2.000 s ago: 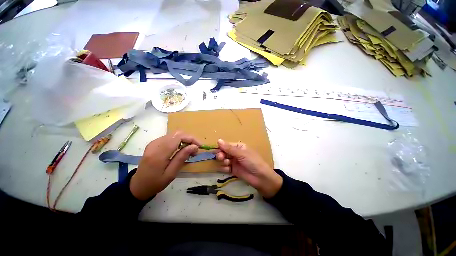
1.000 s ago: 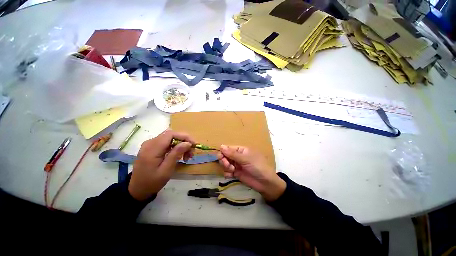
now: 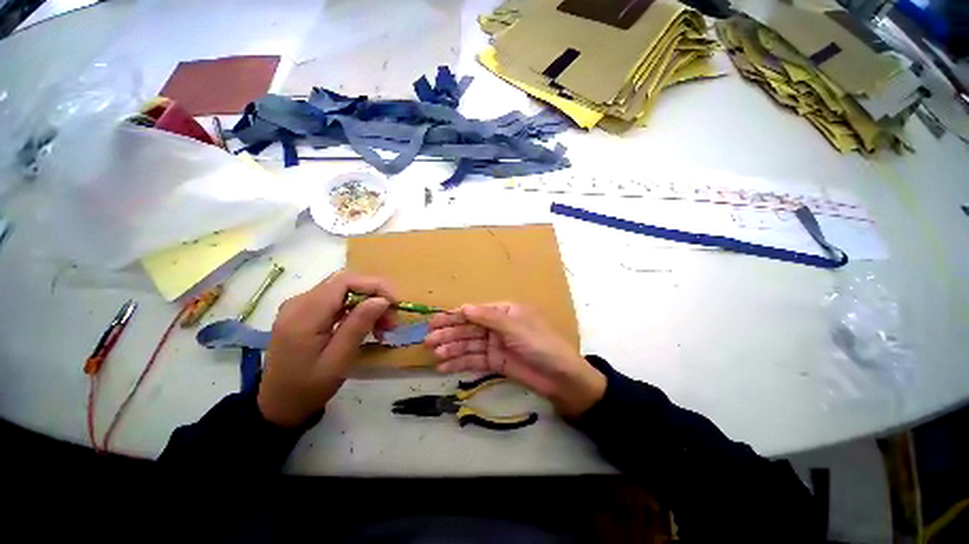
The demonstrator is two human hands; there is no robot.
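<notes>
My left hand (image 3: 319, 340) grips a slim yellow-green tool (image 3: 409, 307) like an awl or fine screwdriver, its thin tip pointing right. My right hand (image 3: 505, 351) is palm-up at the tip, thumb and index finger touching there, other fingers loosely extended; whether a tiny part is between them cannot be told. A grey-blue strap (image 3: 404, 336) passes behind my left hand, over the brown board (image 3: 468, 255); its looped part lies left of the hand. Combination pliers (image 3: 462, 406) lie below the board.
A white dish (image 3: 353, 204) of small bits and a strap pile (image 3: 404, 133) lie behind the board. Right is a dark blue strap (image 3: 691, 236); yellow-brown panels (image 3: 606, 64) lie farther back. Left are a second green-handled tool (image 3: 261, 291), red-corded tools (image 3: 109, 338) and a plastic bag (image 3: 128, 202).
My right hand's fingers have opened out from their curl, with the palm turned up. My left hand still holds the green tool. The whole view has shifted slightly.
</notes>
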